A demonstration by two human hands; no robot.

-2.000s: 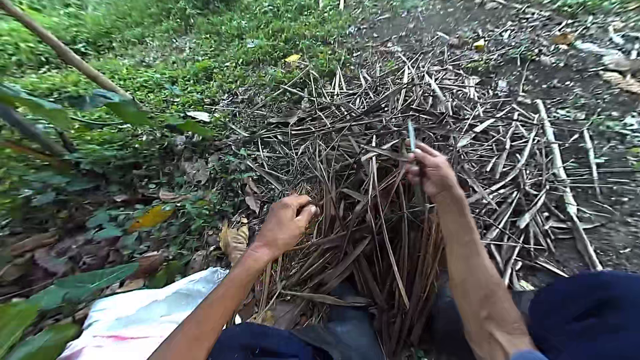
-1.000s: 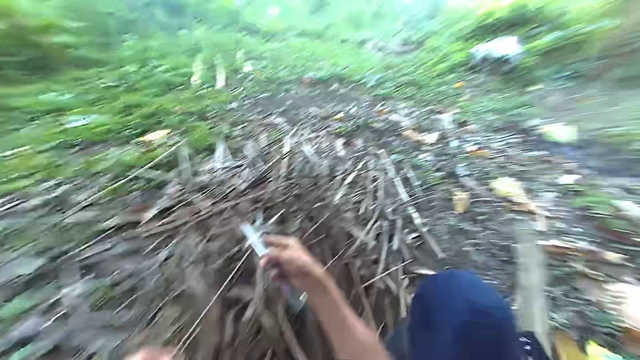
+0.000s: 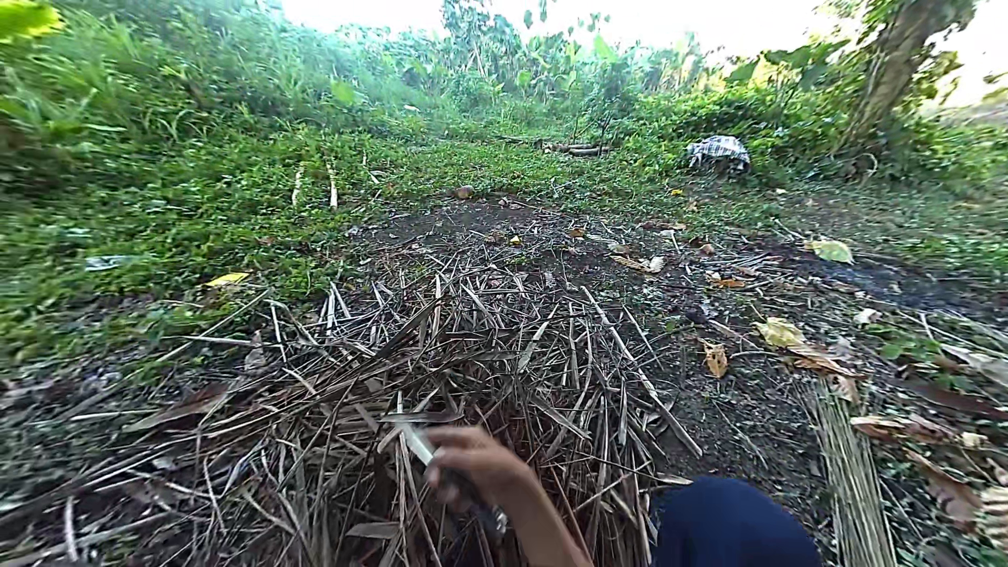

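My right hand (image 3: 476,465) is closed around a knife (image 3: 416,442) at the lower middle of the view. Its pale blade points up and to the left, and its dark handle shows below my fingers. Hand and knife are over a heap of dry brown leaves and stalks (image 3: 441,354). Whether the blade touches the heap, I cannot tell. My left hand is out of view.
At the lower right lies a bundle of thin sticks (image 3: 850,472), right of my dark blue-clad knee (image 3: 732,524). A long stick (image 3: 638,370) lies along the heap's right side. Farther off are a checked cloth (image 3: 718,150) and a tree trunk (image 3: 890,79).
The view has tilted up and turned right. My left hand, over the heap's left part two seconds ago, has left the view. The knife has stayed in my right hand.
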